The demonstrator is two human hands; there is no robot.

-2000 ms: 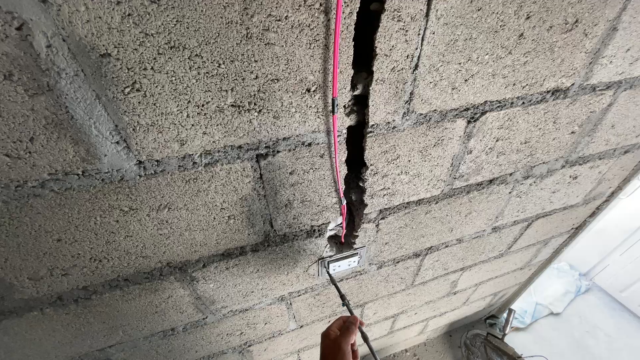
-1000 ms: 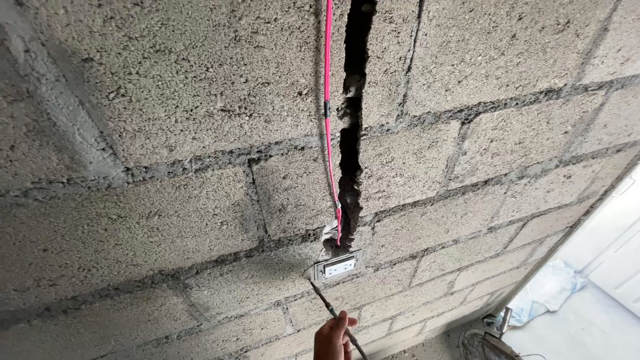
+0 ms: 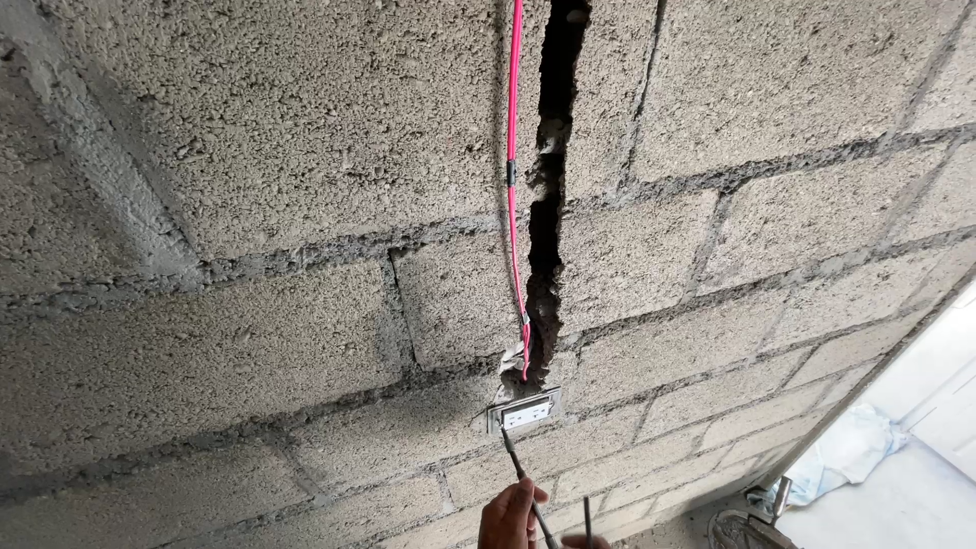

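Note:
My left hand [image 3: 509,515] pinches a slender dark rod-like tool [image 3: 517,461] between thumb and fingers. The tool's tip is at the left end of a white electrical outlet [image 3: 526,415], which sits in a box in the concrete block wall. Just above the box, pink-red wires [image 3: 513,152] with bands of dark tape hang down beside a chiselled channel [image 3: 546,236] and end near its foot. My right hand [image 3: 584,541] shows only as a blurred bit at the bottom edge. A second dark rod [image 3: 587,512] rises from it; its grip is hidden.
Rough block wall [image 3: 305,343] with mortar joints fills most of the view. At lower right, a bluish-white cloth or plastic sheet [image 3: 842,450] lies on a pale surface [image 3: 900,503]. A dirty metal object with a handle [image 3: 751,526] is beside it, low down.
The tool's tip was just below the outlet one second ago and is now at its left end. My right hand and the second rod have come into view at the bottom.

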